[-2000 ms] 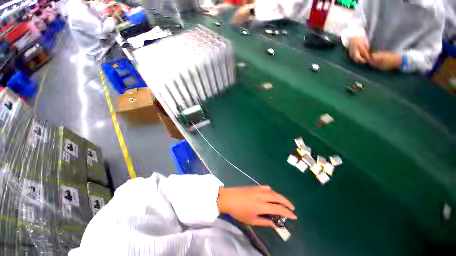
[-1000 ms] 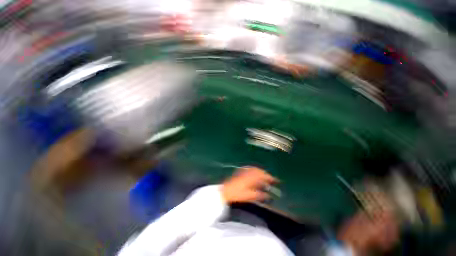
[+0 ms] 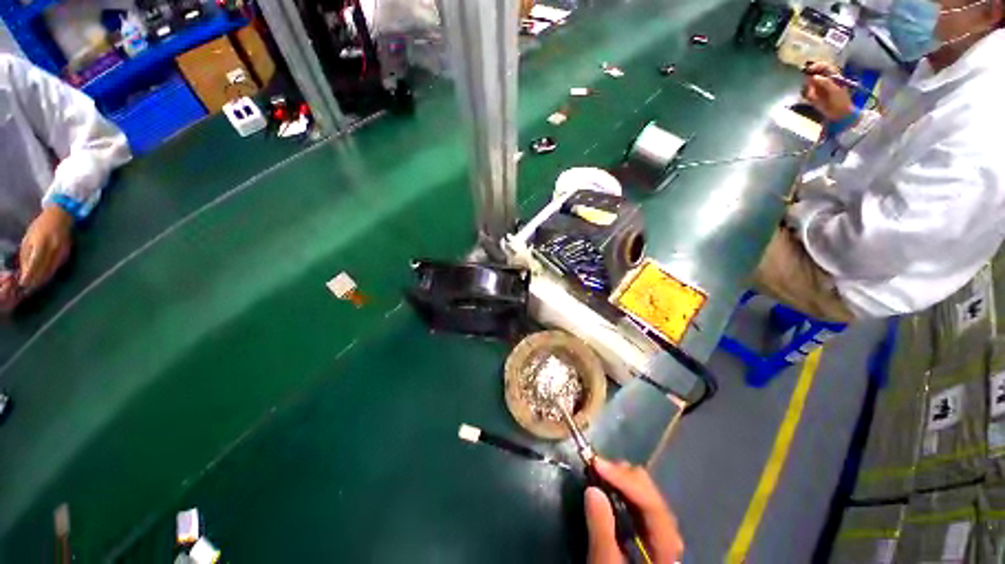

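Note:
My right hand (image 3: 636,513), cut off by the bottom edge, holds a soldering iron (image 3: 584,446) with a dark handle and a silver barrel. The iron's tip is in the silvery wire wool of the round tan tip cleaner (image 3: 512,388). A slim black brush (image 3: 509,444) with a pale end lies left of the cleaner. A few small silver-white battery cells (image 3: 188,524) lie at the lower left. My left hand is not in view.
A station with a yellow sponge (image 3: 661,300), a black holder (image 3: 474,295) and a metal post (image 3: 482,121) stand beyond the cleaner. One cell (image 3: 343,285) lies mid-mat. A solder spool (image 3: 657,147) stands farther back. People in white coats sit right (image 3: 915,187) and left (image 3: 50,143).
The view has swung right. My left hand, earlier on a small board at the bench edge, has left the picture. My right hand now shows clearly, with the iron in the tip cleaner.

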